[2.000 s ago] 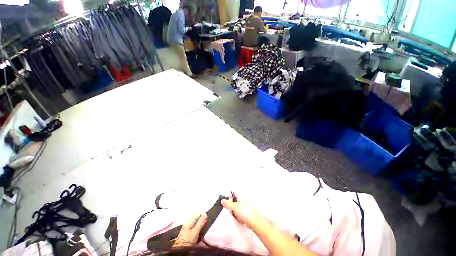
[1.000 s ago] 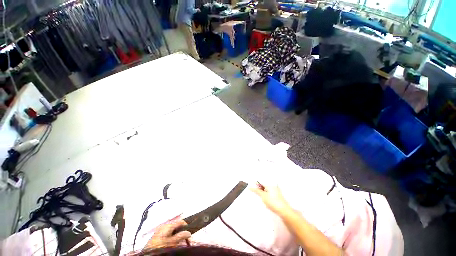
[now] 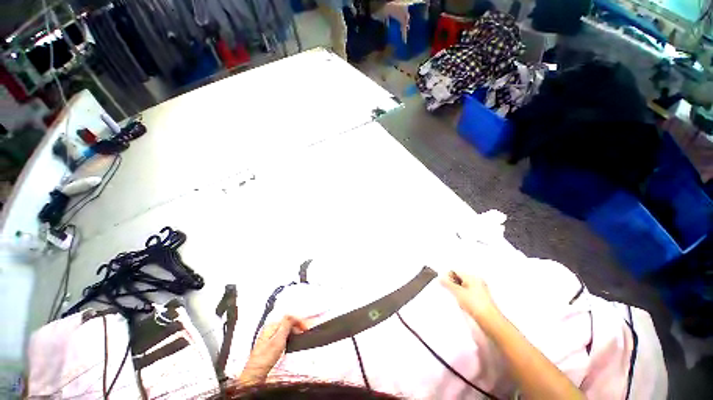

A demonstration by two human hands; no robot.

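A pale pink garment [image 3: 469, 344] with thin dark piping lies over the near part of the white table and its right edge. Its flat dark olive band [image 3: 352, 322] runs diagonally across it, with a small round spot on it. My left hand [image 3: 270, 344] grips the band's left end between thumb and fingers. My right hand [image 3: 469, 295] is just beyond the band's right end, its fingertips close together with a small dark thing at them; I cannot tell what it is.
Black hangers [image 3: 137, 273] lie tangled at the left, beside a pile of pink pieces with dark trim [image 3: 78, 351]. Cables and small tools line the table's left edge. Blue bins [image 3: 637, 234] and a black cloth heap [image 3: 586, 117] stand on the floor at right.
The band now lies longer and flatter between my hands, its spot in plain view. My right hand has come off the band's end, which it touched two seconds ago. The view has tilted down.
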